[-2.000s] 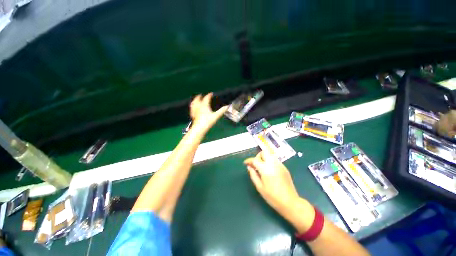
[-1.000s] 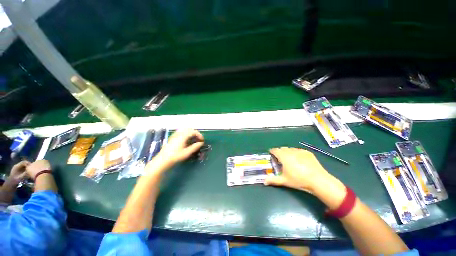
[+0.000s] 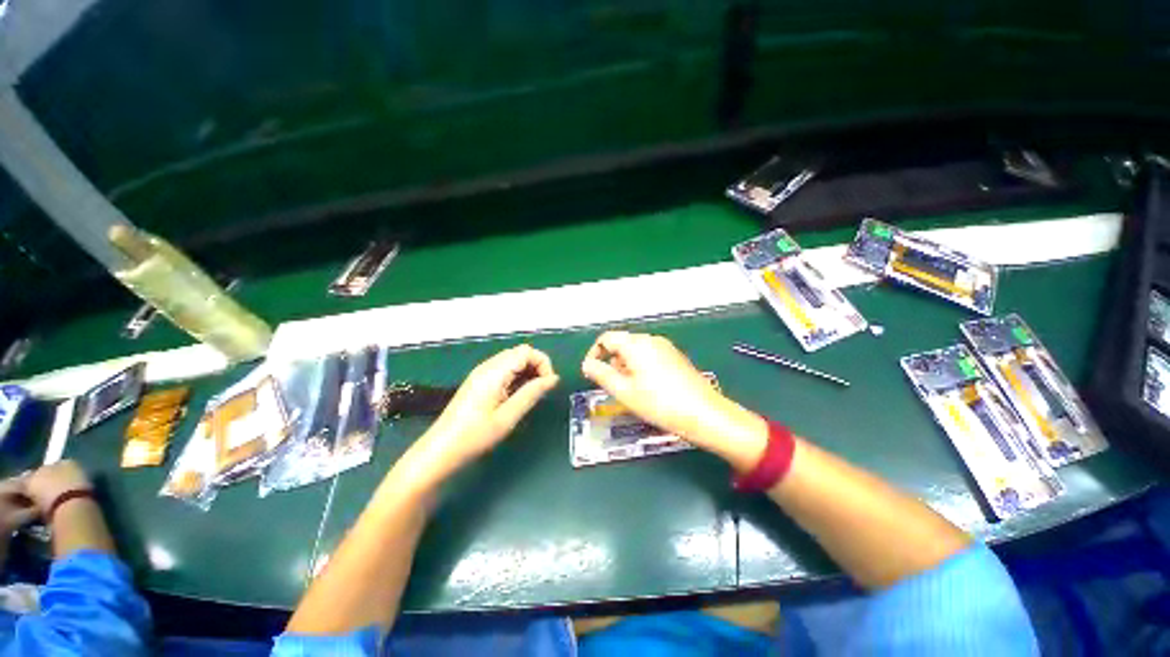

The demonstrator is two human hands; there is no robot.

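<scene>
A phone mid-frame (image 3: 616,443) lies open side up on the bench, partly covered by my right hand. My right hand (image 3: 657,388), with a red wrist band, is over its upper edge, thumb and fingertips pinched together. My left hand (image 3: 490,408) is left of the frame, its fingertips curled together facing the right hand's. Any small part between either hand's fingers is too small to make out. A loose dark bundle of thin cables (image 3: 421,401) lies just left of my left hand. Tweezers (image 3: 792,365) lie right of the frame.
More phone frames lie at right (image 3: 982,430) and over the white strip (image 3: 798,293). Clear bags with black strips (image 3: 327,417) and orange pieces (image 3: 155,426) lie left. A black tray (image 3: 1148,321) is at the right edge. A co-worker's hands (image 3: 49,490) are at left.
My left hand has moved right, away from the dark bundle. My right hand has let go of the phone frame's right end and moved left, towards my left hand. The view has shifted slightly.
</scene>
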